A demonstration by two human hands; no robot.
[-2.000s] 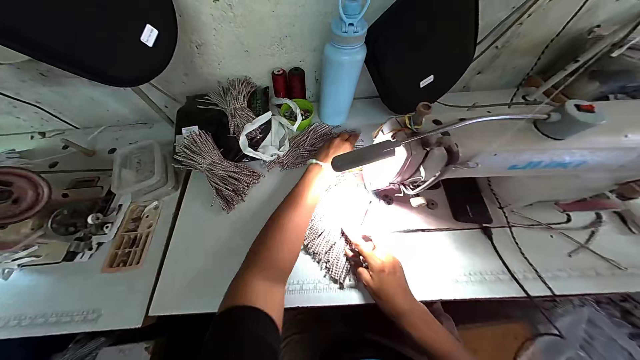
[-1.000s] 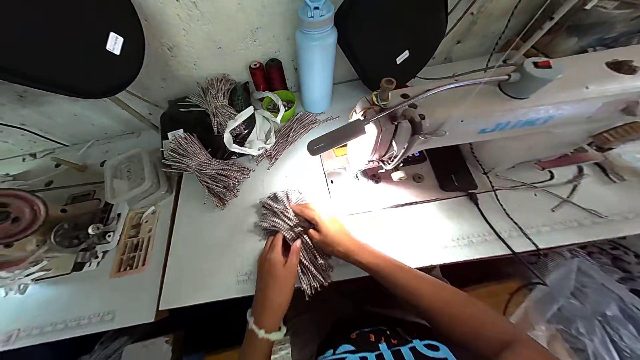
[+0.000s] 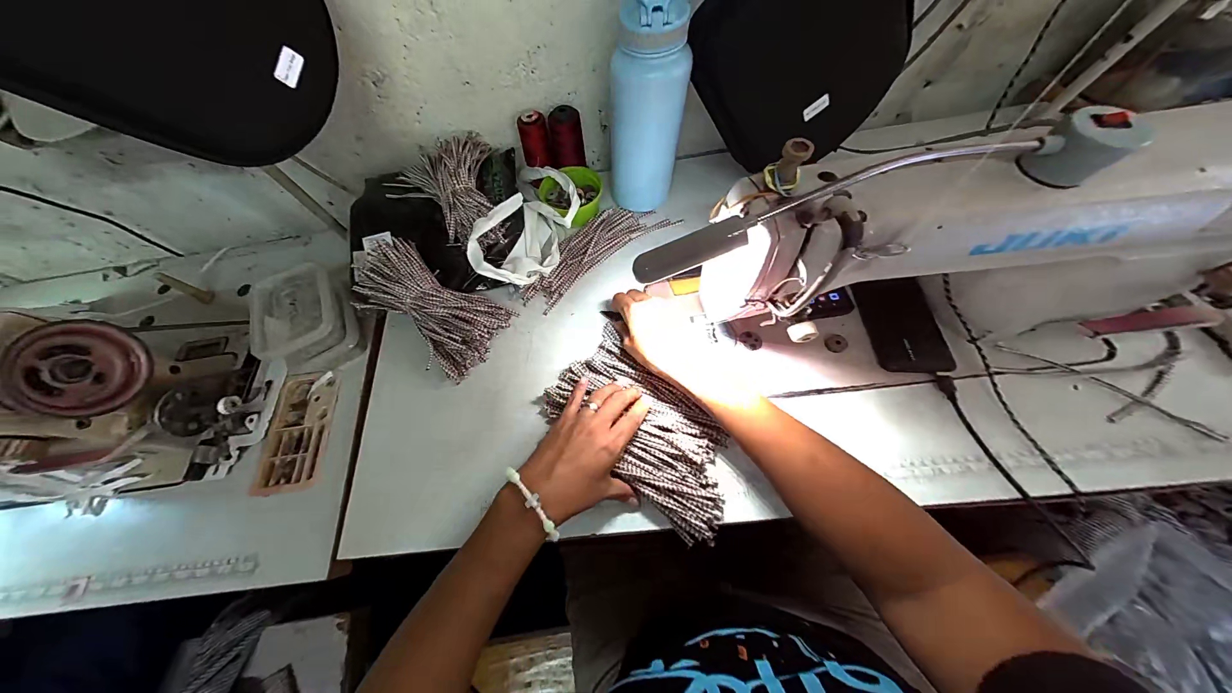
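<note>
A thick bundle of brown-and-white patterned cord pieces (image 3: 674, 462) lies on the white sewing table. My left hand (image 3: 592, 443), with a beaded bracelet at its wrist, rests palm down on the bundle, fingers spread. My right hand (image 3: 659, 337) reaches to the bundle's upper end beside the lit sewing machine head (image 3: 746, 279); its fingertips are near a small dark tip, and glare hides whether they grip anything. Further bundles of the same cord (image 3: 438, 308) lie at the back left, some beside a white cloth strap (image 3: 525, 241).
Behind stand a light blue bottle (image 3: 650, 115), red thread spools (image 3: 551, 138) and a green cup (image 3: 582, 197). A black phone-like device (image 3: 902, 325) with a cable lies on the machine bed. Another machine (image 3: 77, 371) and plastic containers (image 3: 298, 313) are at left.
My right hand has moved from the bundle's middle up toward the machine head. My left hand has shifted onto the top of the bundle, which lies more spread out than one second ago.
</note>
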